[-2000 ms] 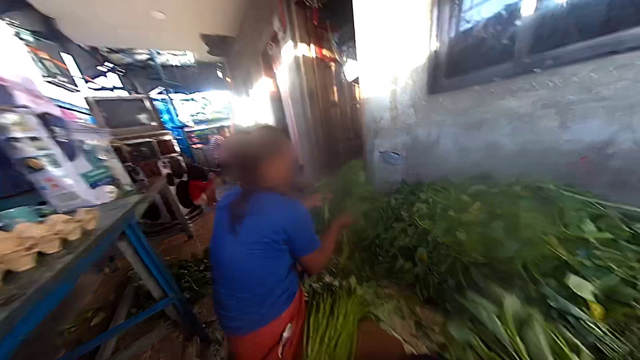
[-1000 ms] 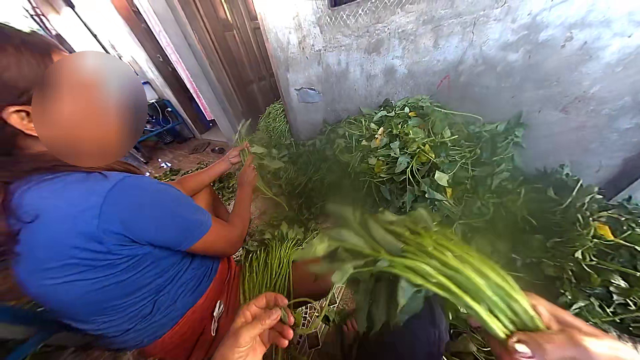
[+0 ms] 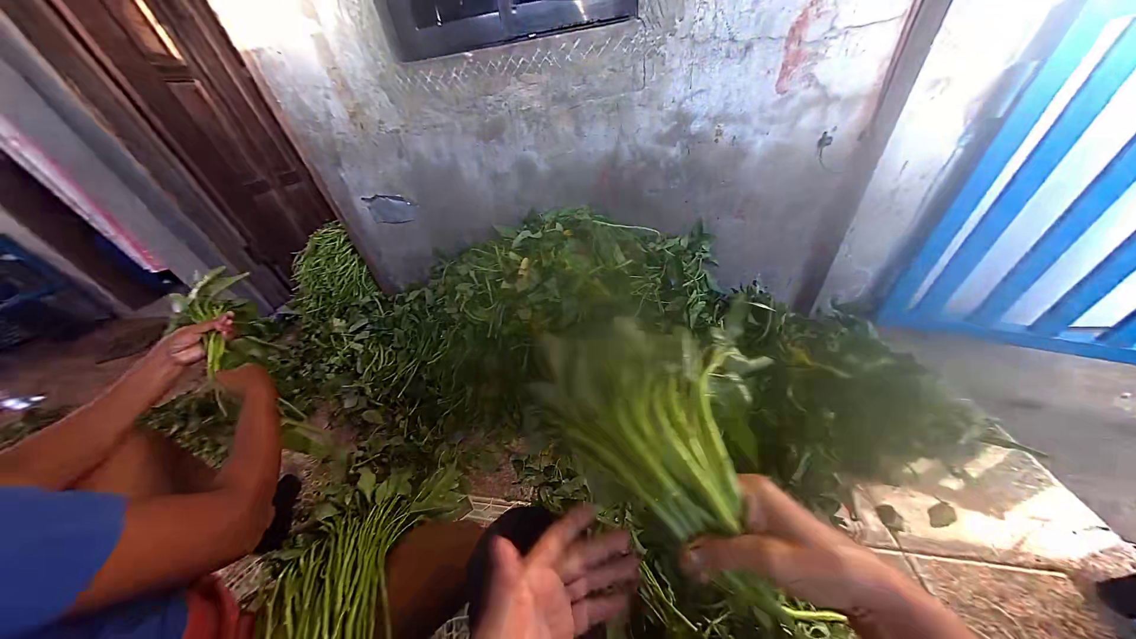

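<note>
My right hand (image 3: 754, 541) grips a thick bunch of leafy green stems (image 3: 657, 426) near its cut ends; the leaves point up and away and are blurred. Just left of the stems, my left hand (image 3: 568, 577) has its fingers spread, palm up, with nothing in it. Beyond the bunch lies a large heap of leafy greens (image 3: 497, 311) against the wall. A row of long green stems (image 3: 346, 568) rests at lower left, between me and another person.
At left, a person in a blue top (image 3: 62, 550) holds a smaller bunch of greens (image 3: 213, 328) in both hands. A worn concrete wall (image 3: 577, 151) stands behind the heap, with a wooden door (image 3: 213, 133) at left and a blue barred gate (image 3: 1021, 204) at right.
The view has swung right, away from the seated person. My left hand, which held a thin stem one second ago, is now spread and free. The bunch remains in my right hand.
</note>
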